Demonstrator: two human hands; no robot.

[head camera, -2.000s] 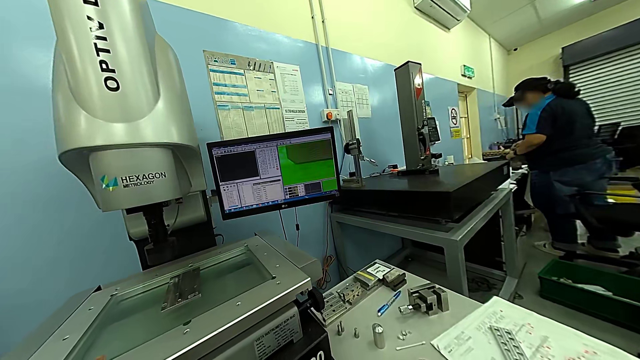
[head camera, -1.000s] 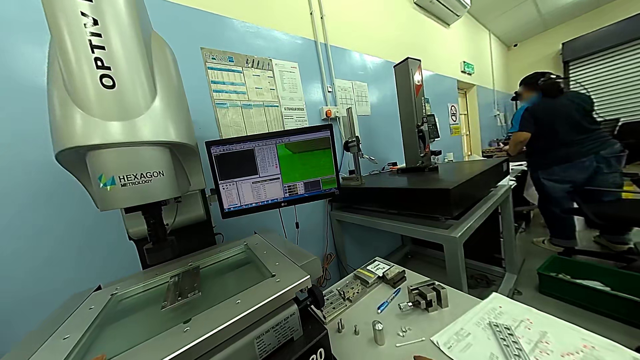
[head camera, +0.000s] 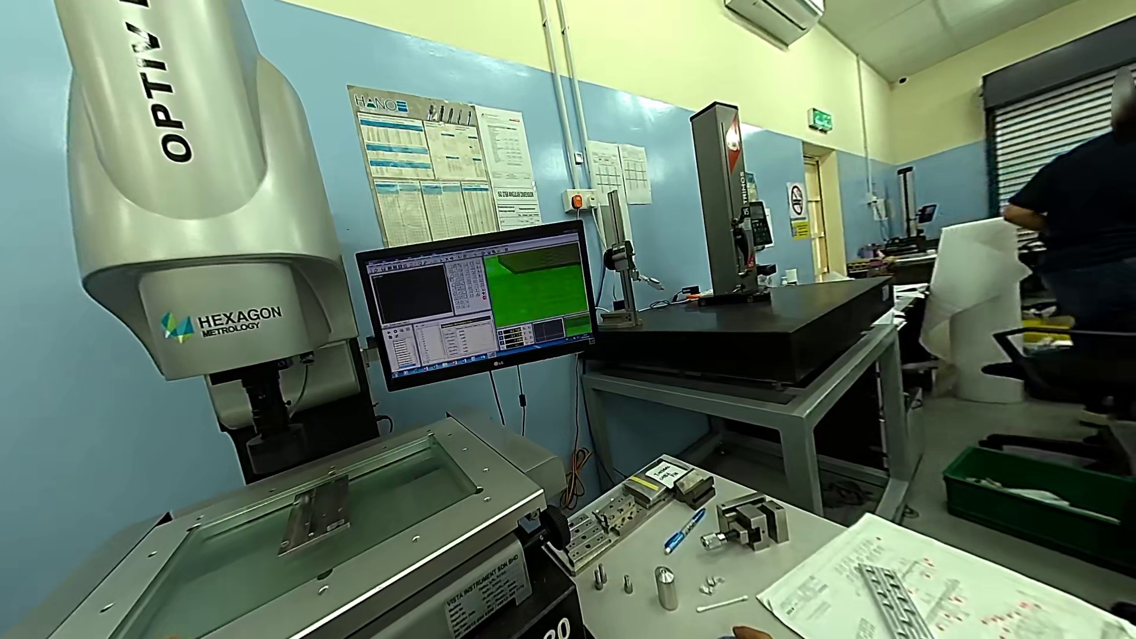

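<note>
Only a sliver of my left hand (head camera: 170,635) shows at the bottom edge, by the frame of the measuring machine's glass stage (head camera: 399,497). A flat metal part (head camera: 318,515) lies on the glass, below the lens of the Hexagon Optiv vision measuring machine (head camera: 222,311). At the bottom edge of the side table, fingertips of my right hand (head camera: 753,632) show, near a cotton swab (head camera: 721,604) and a marked drawing sheet (head camera: 967,590). A slotted metal strip (head camera: 895,602) lies on the sheet. Whether either hand holds anything is hidden.
A small vise (head camera: 750,522), a blue pen (head camera: 684,531), a metal cylinder (head camera: 666,588) and small pins stand or lie on the side table. Behind are a monitor (head camera: 479,302) and a black surface plate (head camera: 754,328). A co-worker (head camera: 1078,213) is at right, beyond a green crate (head camera: 1038,506).
Fingertips of my right hand have appeared at the bottom edge. The co-worker has moved right, uncovering a white roll behind. The metal part on the glass has stayed in place.
</note>
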